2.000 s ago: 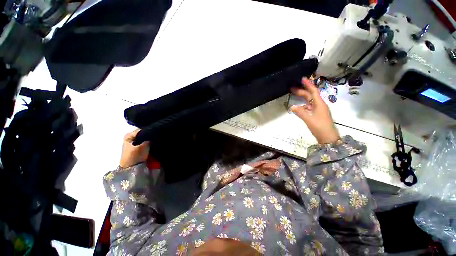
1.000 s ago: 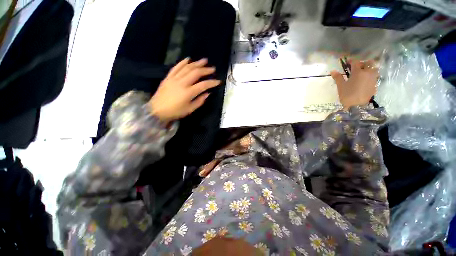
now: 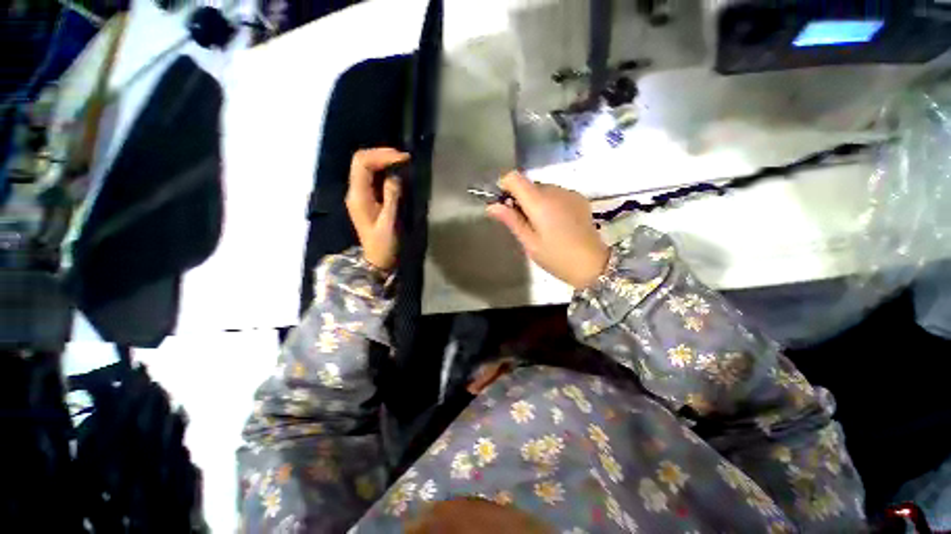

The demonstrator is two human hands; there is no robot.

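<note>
The black mesh panel point(image 3: 360, 115) lies on the white machine table, with its right edge raised upright. My left hand point(image 3: 375, 207) grips the panel at that raised edge. My right hand point(image 3: 553, 227) holds the small thread snips point(image 3: 486, 194), whose metal tips point left toward the panel without touching it. The snips' handles are hidden in my fingers. A twisted black cord point(image 3: 678, 196) trails from my right hand across the table to the right.
The white sewing machine's lit needle area point(image 3: 610, 130) is above my right hand, with its control screen point(image 3: 837, 33) at the upper right. Shaped black pieces point(image 3: 156, 198) and a dark strap heap point(image 3: 130, 448) lie left. Crumpled clear plastic point(image 3: 923, 177) lies right.
My right hand has picked up the snips and moved left toward the panel, trailing the cord. My left hand has gone from lying over the panel to gripping its edge, which is now raised.
</note>
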